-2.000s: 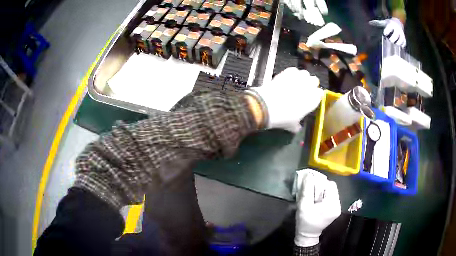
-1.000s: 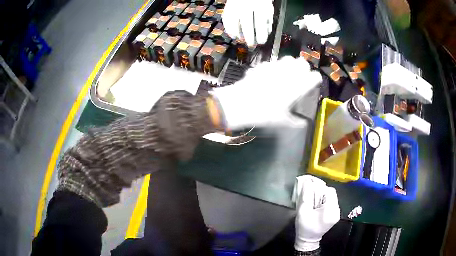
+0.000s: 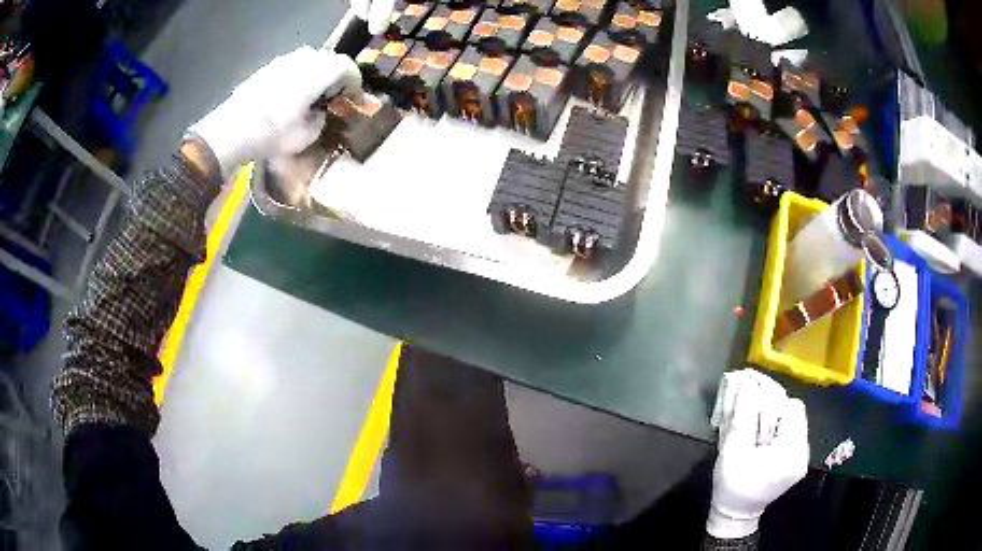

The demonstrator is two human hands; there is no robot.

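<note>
My left hand (image 3: 275, 106), in a white glove, grips a dark block (image 3: 364, 124) with copper-coloured squares on top, at the left end of the metal tray (image 3: 603, 288). The block is over or on the white liner (image 3: 431, 188); whether it touches is unclear. My right hand (image 3: 762, 454), also gloved, is closed at the bench's front edge, with a small white cloth-like piece (image 3: 737, 394) at its fingertips. Rows of similar blocks (image 3: 530, 92) fill the tray's back. Several ribbed black blocks (image 3: 525, 196) lie at its front right.
Loose blocks (image 3: 767, 156) lie right of the tray. The yellow bin (image 3: 767, 312) holds a bottle (image 3: 829, 242) and amber tape roll (image 3: 821, 307). Blue bins (image 3: 942, 355) and white plastic holders (image 3: 942, 156) stand farther right. Another person's gloved hand (image 3: 375, 13) shows at the top.
My left hand has moved from beside the yellow bin to the tray's left end with a block. The view has shifted left. The other person's hand is now farther left. My right hand keeps its pose.
</note>
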